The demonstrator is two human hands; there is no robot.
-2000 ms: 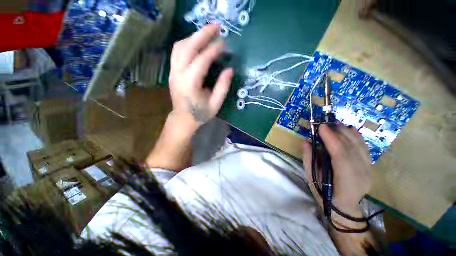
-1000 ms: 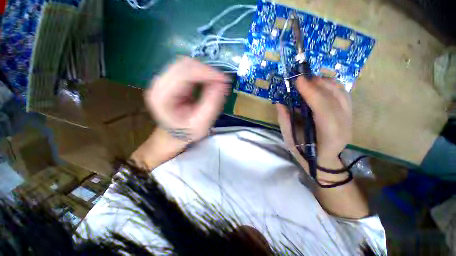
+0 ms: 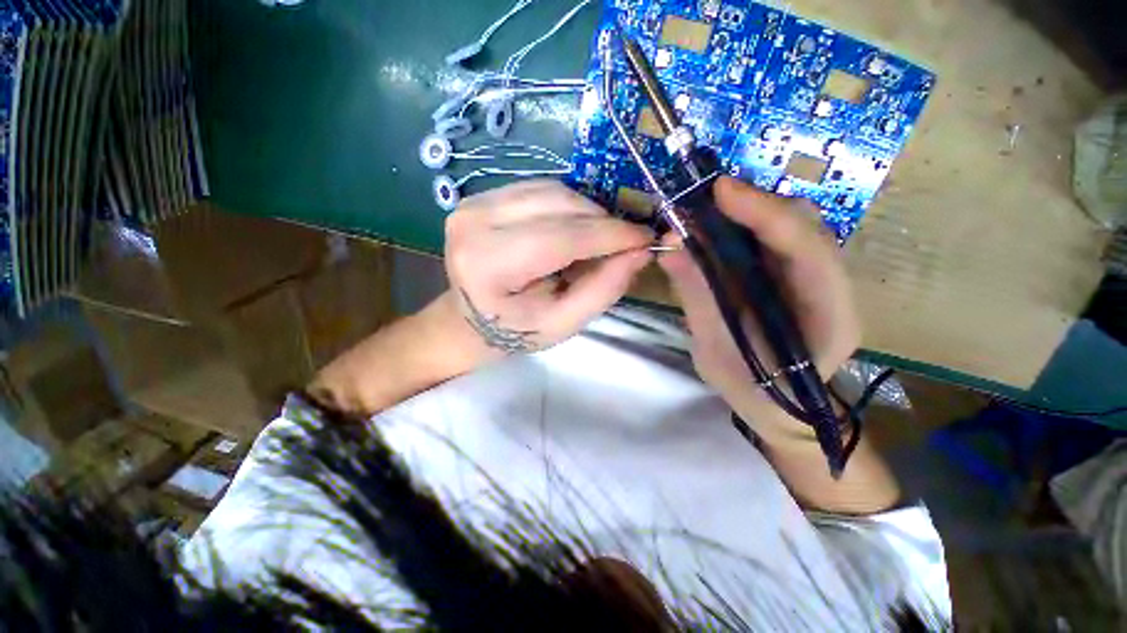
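Note:
My right hand point(image 3: 785, 297) holds the black soldering iron point(image 3: 742, 266), its metal tip pointing up over the blue circuit board point(image 3: 810, 118). A thin curved metal tube point(image 3: 618, 111) runs beside the barrel. My left hand point(image 3: 538, 260) is below the board's lower left corner, thumb and forefinger pinched at a thin light strand point(image 3: 664, 249), likely a lead wire, by my right fingertips. Any disc on it is hidden. Several white discs point(image 3: 435, 152) lie left of the board, their white lead wires point(image 3: 525, 155) running to its left edge.
The board lies on a tan work board point(image 3: 976, 247) over a green mat point(image 3: 309, 111). Stacked boards point(image 3: 74, 148) stand at the far left. Cardboard boxes point(image 3: 235, 322) are below the bench edge. A black cord point(image 3: 865, 402) loops at my right wrist.
My left hand has come down from the discs and moved right, beside my right fingers, and now pinches a strand. The iron has tilted to the left. The view has shifted.

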